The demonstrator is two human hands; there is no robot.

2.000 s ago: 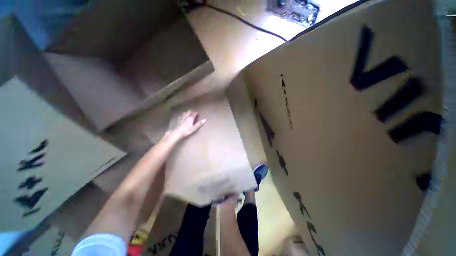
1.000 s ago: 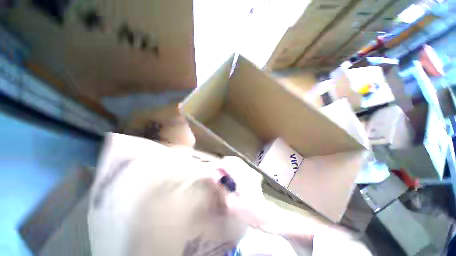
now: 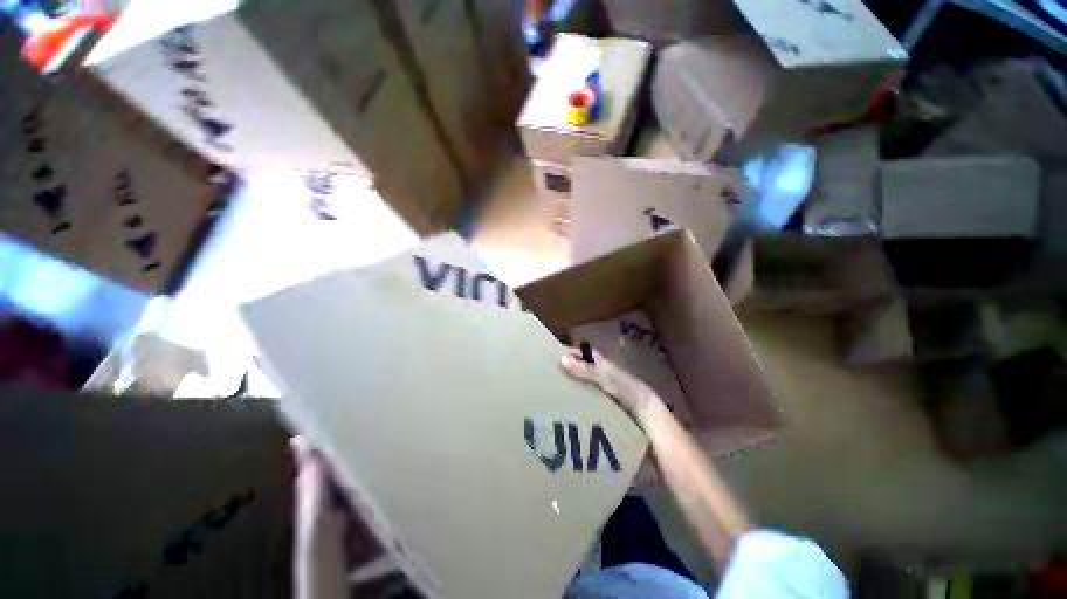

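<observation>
A tan carton (image 3: 433, 398) with black "VIRU"-like print is held up in front of me, tilted. My left hand (image 3: 314, 480) is on its left edge, partly hidden behind it and blurred. My right hand (image 3: 597, 372) grips its right edge, with a small dark thing by the fingers, too small to name. Just beyond, an open large carton (image 3: 731, 351) stands with a printed smaller carton (image 3: 626, 334) inside it. The held carton covers part of the open one.
A carton with an orange and blue tape dispenser (image 3: 579, 108) on it stands beyond. Large cartons (image 3: 386, 94) are at the upper left, and more cartons (image 3: 959, 197) at the right. A dark carton side (image 3: 129, 491) is at the lower left. A clear plastic piece (image 3: 779, 176) lies among the cartons.
The view has swung round to the open carton. The held carton, blurred at the lower left a second ago, is now raised in the middle, with my hands on opposite edges.
</observation>
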